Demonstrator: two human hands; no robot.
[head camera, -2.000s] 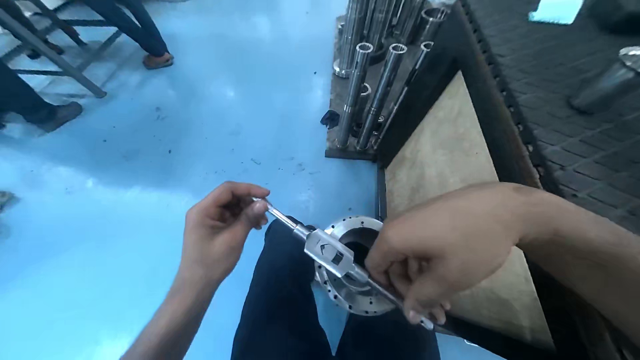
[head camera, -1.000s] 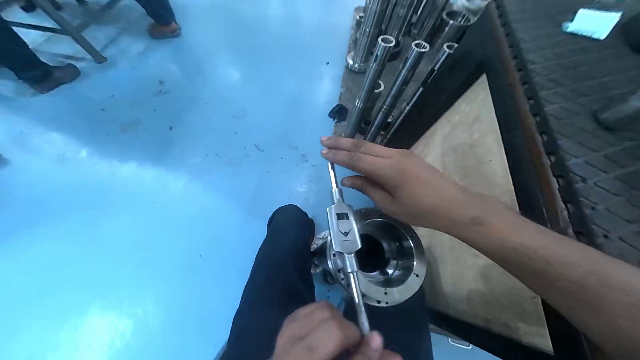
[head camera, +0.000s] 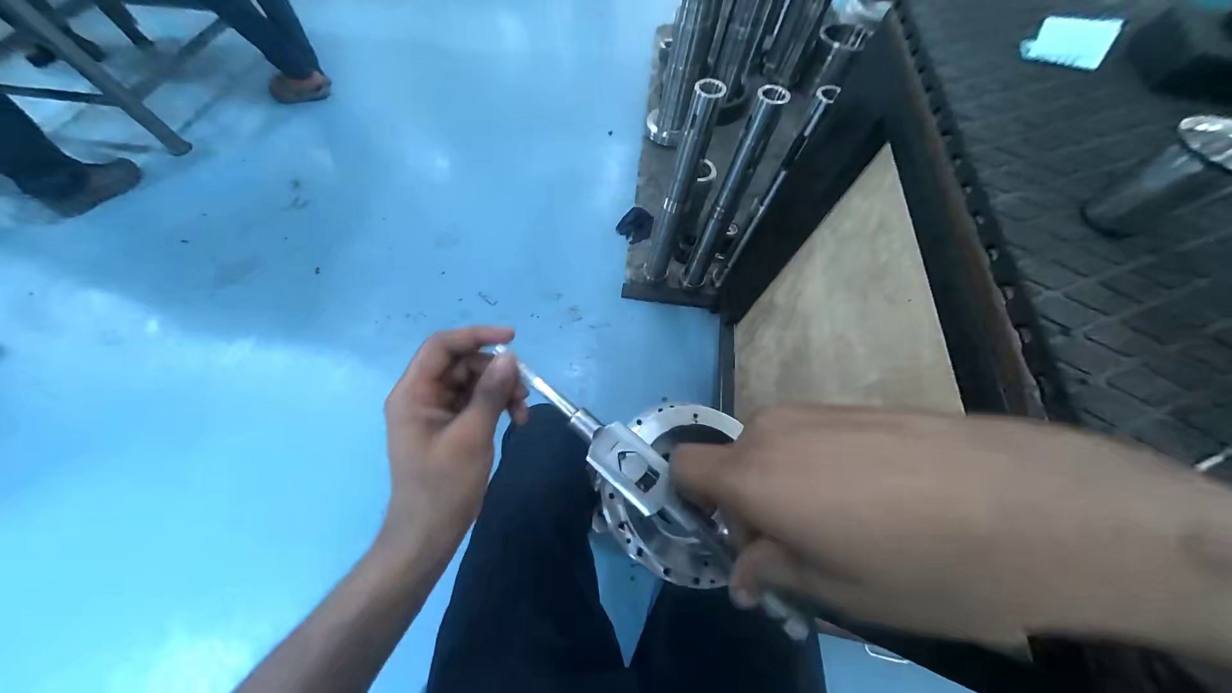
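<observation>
A steel tap wrench (head camera: 628, 468) lies slantwise above a round flanged metal part (head camera: 685, 420) with a ring of small holes, which sits at my knees. The fingertips of my left hand (head camera: 452, 414) pinch the upper-left end of the wrench's handle. My right hand (head camera: 760, 491), blurred, is at the lower-right handle and covers part of it; its exact hold is hard to make out. The wrench's square central opening faces up. The hand and wrench hide part of the flanged part's bore.
Upright metal tubes and splined shafts (head camera: 685, 183) stand on a low shelf (head camera: 671, 294) ahead. At right is a bench with a black textured mat (head camera: 1107, 318), holding a metal cylinder (head camera: 1145, 188) and a pale cloth or paper (head camera: 1073, 42). Two people's feet (head camera: 300, 89) show upper left.
The wrench has turned from nearly upright in view to a slant. My left hand has gone from its lower end to its upper-left end, my right hand from the upper end to the lower right.
</observation>
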